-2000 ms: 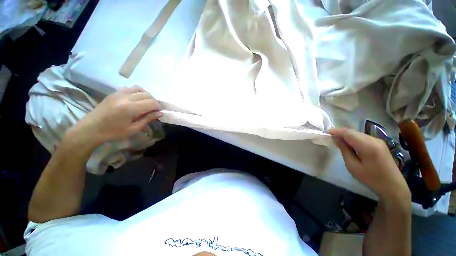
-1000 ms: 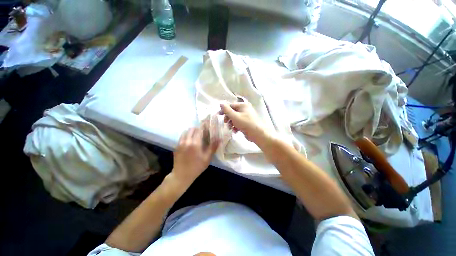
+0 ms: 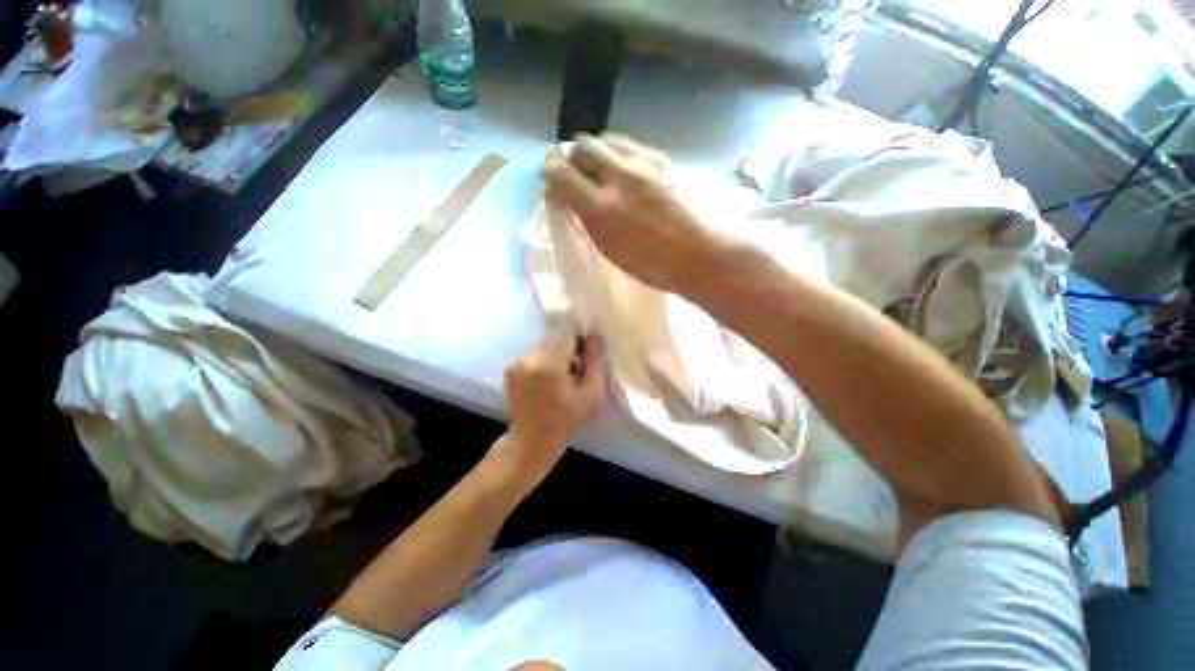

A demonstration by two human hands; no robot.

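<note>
The cream garment piece (image 3: 695, 374) lies bunched on the white pressing table (image 3: 308, 249) in front of me. My left hand (image 3: 553, 387) is closed on its edge near the table's front edge. My right hand (image 3: 609, 197) is farther back and grips the garment's far end, slightly blurred. The cloth is stretched between the two hands. A curved hem of the piece lies at the front edge, right of my left hand. The narrow tan template strip (image 3: 433, 230) lies at the left. My right forearm covers the iron's place; only its black hose shows at the right.
A crumpled cream garment pile (image 3: 904, 177) lies at the table's far right. A beige garment bundle (image 3: 236, 413) hangs low at the left. A water bottle (image 3: 447, 59) stands at the back. A grey padded form (image 3: 714, 39) crosses the far side. Cables hang by the window.
My right hand has moved back and slightly left to the garment's far end; my left hand has moved slightly right. The cloth between them is drawn out, and my right arm now covers the iron.
</note>
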